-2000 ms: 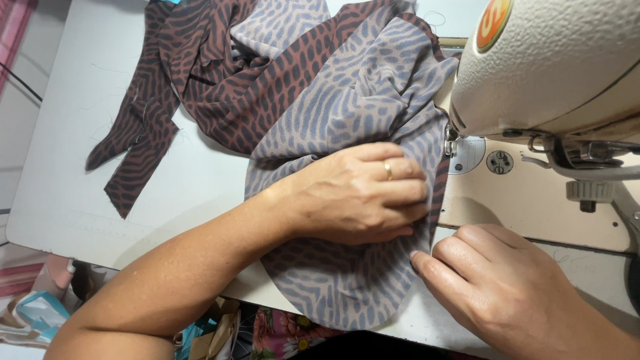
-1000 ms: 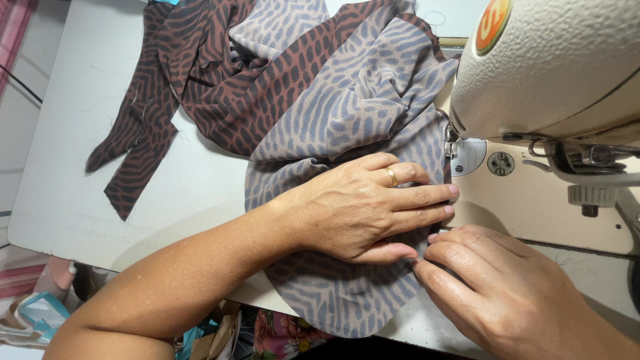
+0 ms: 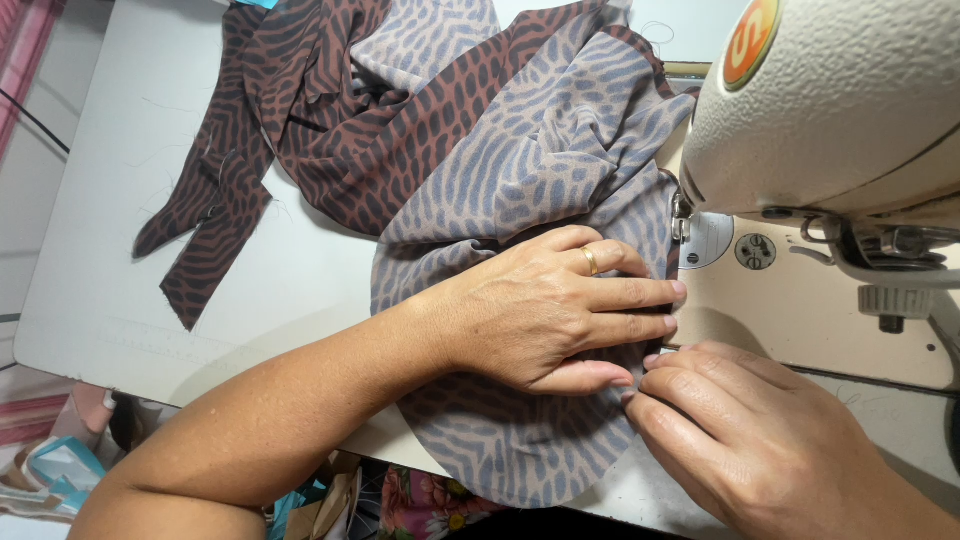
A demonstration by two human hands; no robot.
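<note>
Patterned fabric [image 3: 517, 457], dark brown on one face and paler grey-blue on the other, lies bunched across the sewing machine bed [image 3: 795, 315]. Its right edge, with a dark strip along it, runs under the presser foot [image 3: 680, 217]. My left hand [image 3: 562, 311], a ring on one finger, rests flat on the cloth with fingertips at that edge, fingers spread. My right hand [image 3: 720, 420] pinches the fabric edge between thumb and fingers, just below my left fingertips. Above the foot, the white machine head [image 3: 832, 112] hides the needle's upper part.
A narrow brown patterned strip of the cloth [image 3: 214, 255] trails over the white tabletop [image 3: 97, 300] at left. A thumb nut [image 3: 892, 301] hangs below the machine head at right. Below the table edge are a floral cloth [image 3: 427, 502] and blue and brown scraps [image 3: 322, 502].
My left hand's fingers have straightened from a more curled pose and reach the fabric's right edge. My right hand stays close below, its fingers now drawn in at the edge.
</note>
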